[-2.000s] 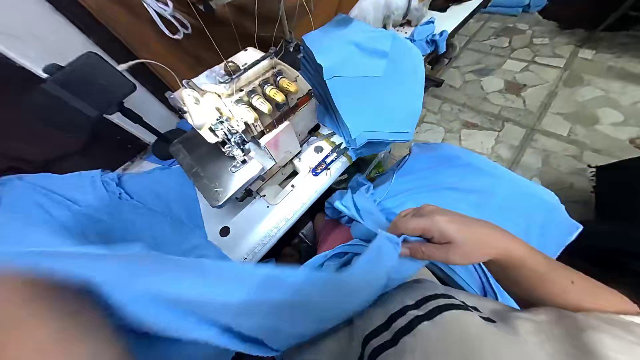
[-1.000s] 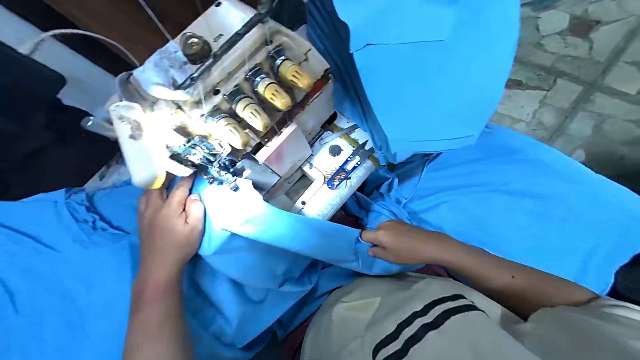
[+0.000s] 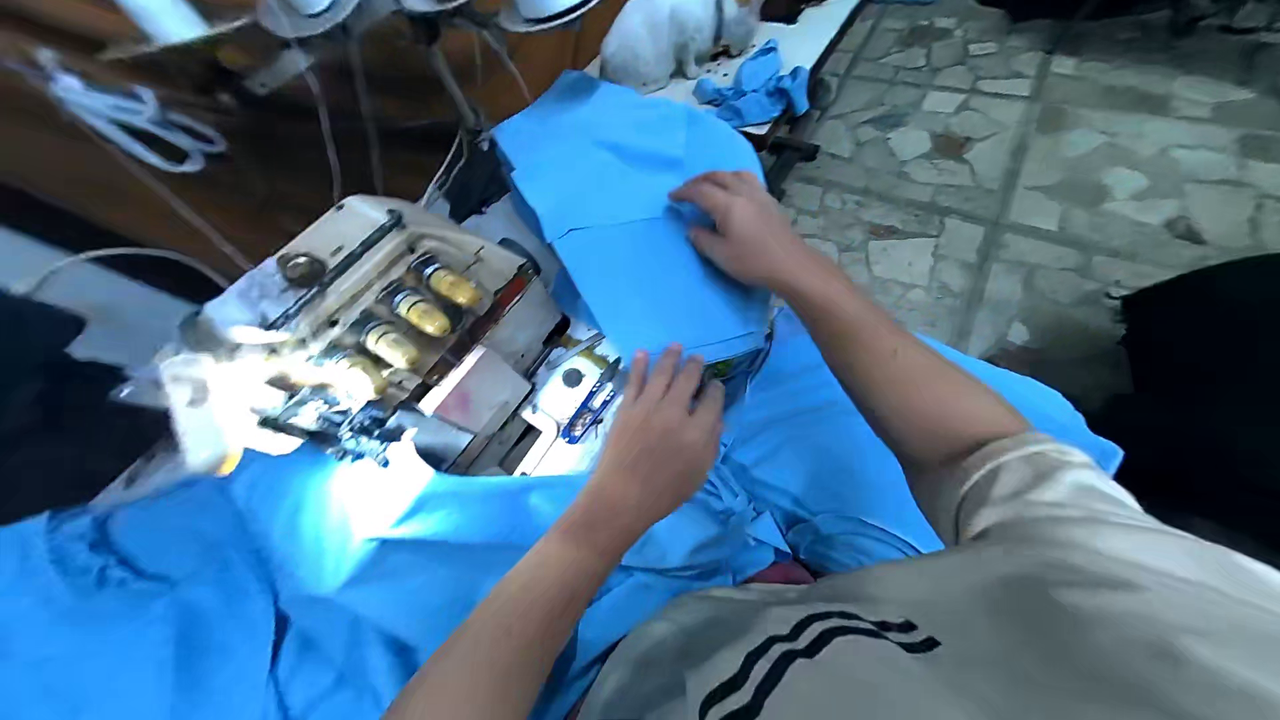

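A stack of cut blue fabric pieces (image 3: 640,220) lies to the right of an overlock sewing machine (image 3: 400,320). My right hand (image 3: 735,225) rests on the stack's right side, fingers bent over the top piece; whether it pinches a layer I cannot tell. At the stack's near edge is my left hand (image 3: 665,430), its fingers spread and fingertips touching or just over the edge. Beneath my left forearm, a large blue cloth (image 3: 480,520) runs from the lit needle area across my lap. Blue-handled thread snips (image 3: 592,402) lie on the machine's white bed, left of my left hand.
A white cat (image 3: 665,40) sits on the table's far end beside crumpled blue scraps (image 3: 757,85). Thread cones (image 3: 545,8) stand behind the machine, and a coiled white cord (image 3: 135,115) hangs at left. Dark cloth (image 3: 1200,400) is at the far right.
My left hand has moved from the cloth by the needle area rightward to the stack's near edge. My right hand has let go of the blue cloth and moved up onto the stack.
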